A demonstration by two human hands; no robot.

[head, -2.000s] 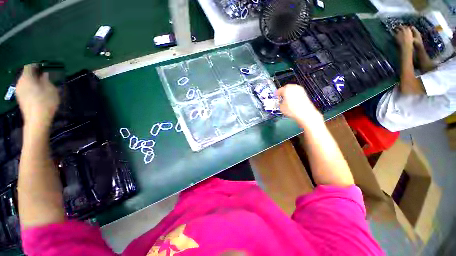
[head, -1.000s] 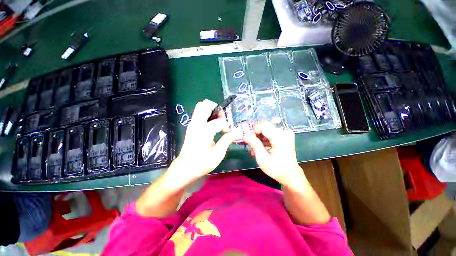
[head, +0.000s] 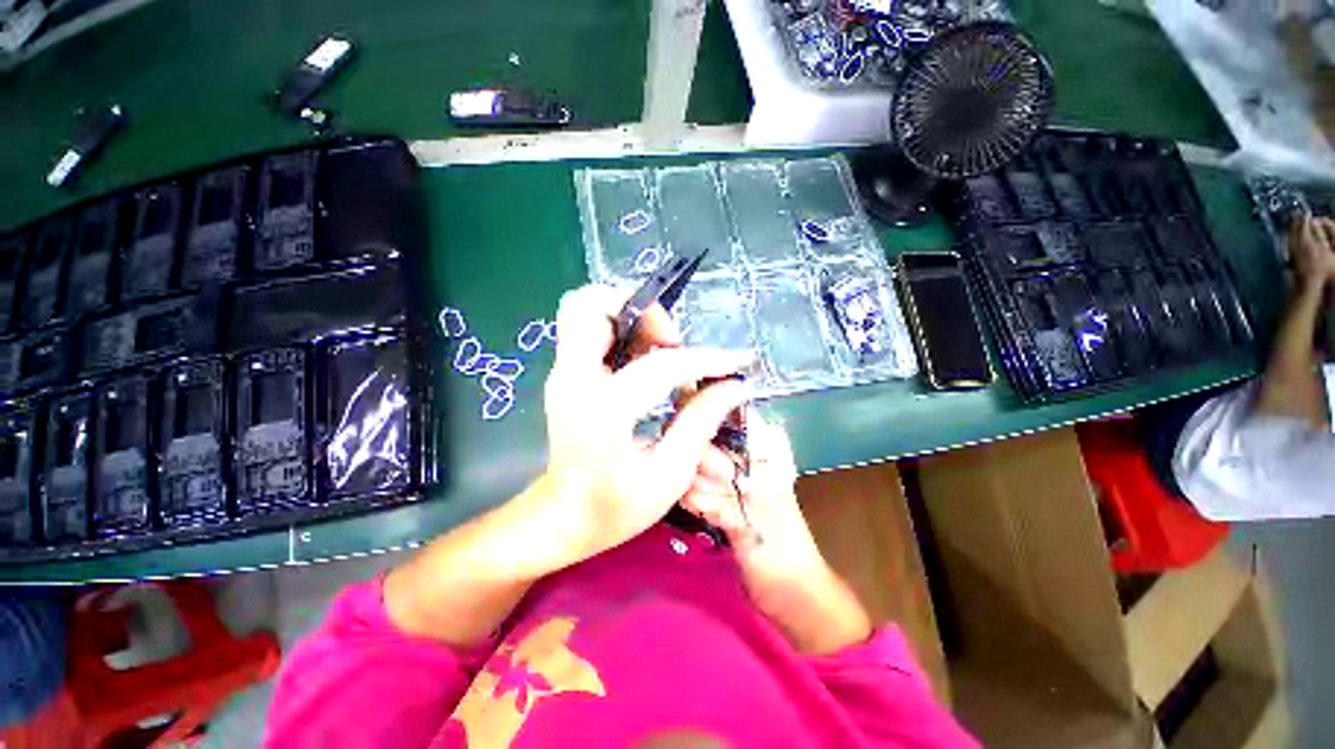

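Observation:
My left hand (head: 593, 439) holds a black, narrow piece (head: 656, 305) that sticks out above the fingers in two pointed ends; I cannot tell whether it is a phone housing seen edge-on or a tool. My right hand (head: 750, 490) is close against my left hand, below and right of it, with its fingers on a small dark part (head: 731, 433) mostly hidden by both hands. The clear blister tray (head: 802, 340) lies just beyond my hands, with small mixed parts (head: 857, 315) in a right-hand pocket and a few oval rings in others.
A black housing tray (head: 315, 305) is at left, another (head: 1025, 249) at right. Oval rings (head: 498, 373) lie between. A smartphone-like slab (head: 946, 322), a fan (head: 972, 100) and a white parts bin (head: 783, 110) stand right. Another person's arm (head: 1291, 344) is far right.
My right hand left the parts in the clear tray and joined my left hand, which came from the left tray. Since then, both hands have drawn closer together. The view has shifted.

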